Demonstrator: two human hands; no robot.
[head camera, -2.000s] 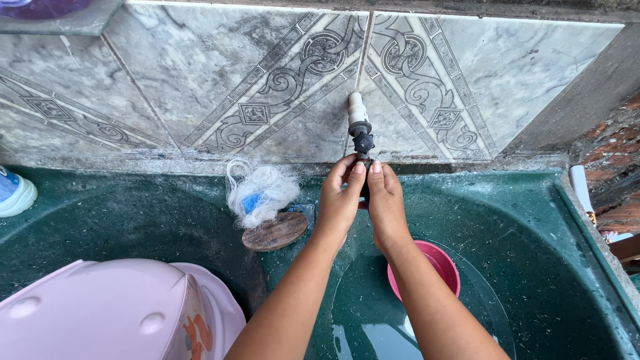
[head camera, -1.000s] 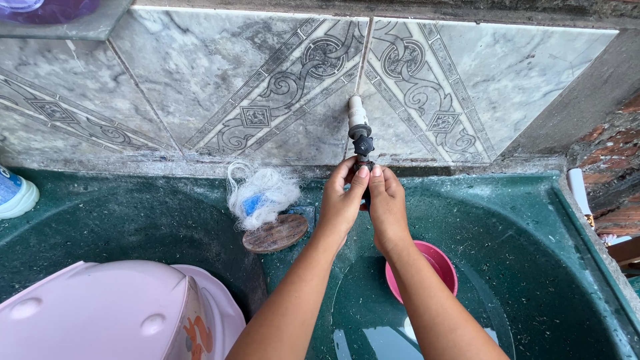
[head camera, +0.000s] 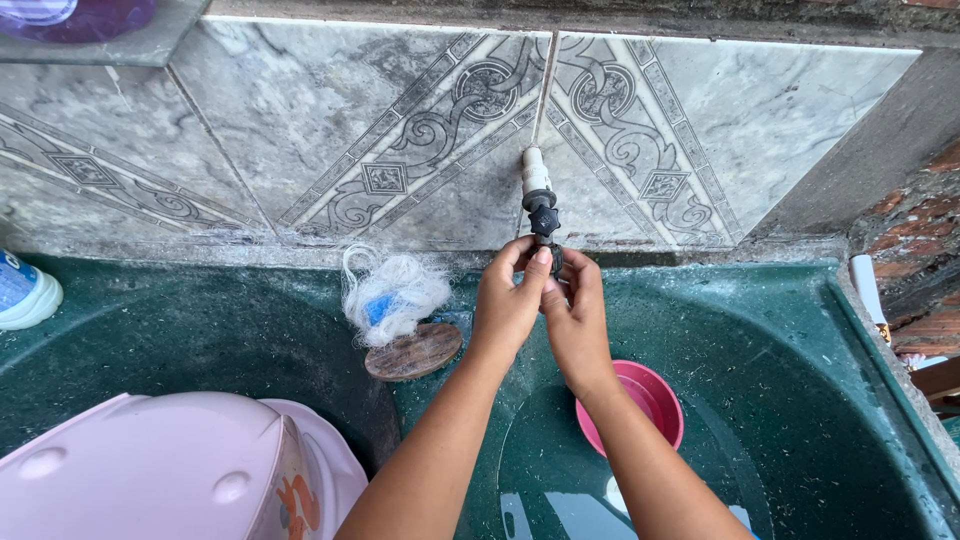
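Note:
A tap (head camera: 544, 219) with a black knob sticks out of the tiled wall on a white pipe fitting (head camera: 534, 169). Both hands meet at the tap's outlet end, just below the knob. My left hand (head camera: 517, 289) pinches a dark fitting (head camera: 553, 257) there between thumb and fingers. From the other side my right hand (head camera: 574, 300) curls its fingers around the same fitting, its thumb beside the left thumb. Fingers partly hide the fitting and the outlet. A pink bowl (head camera: 667, 405) sits below my right forearm in the basin, which holds some water.
A green two-basin sink (head camera: 836, 300) lies beneath the hands. Left of them, white mesh netting (head camera: 397, 289) with a blue piece rests by an oval wooden piece (head camera: 415, 351). A pale pink plastic tub (head camera: 150, 465) fills the left basin; a white container (head camera: 34, 300) stands at the far left.
My right hand's fingers have shifted around the fitting and its thumb has moved lower. The left hand stays at the tap outlet.

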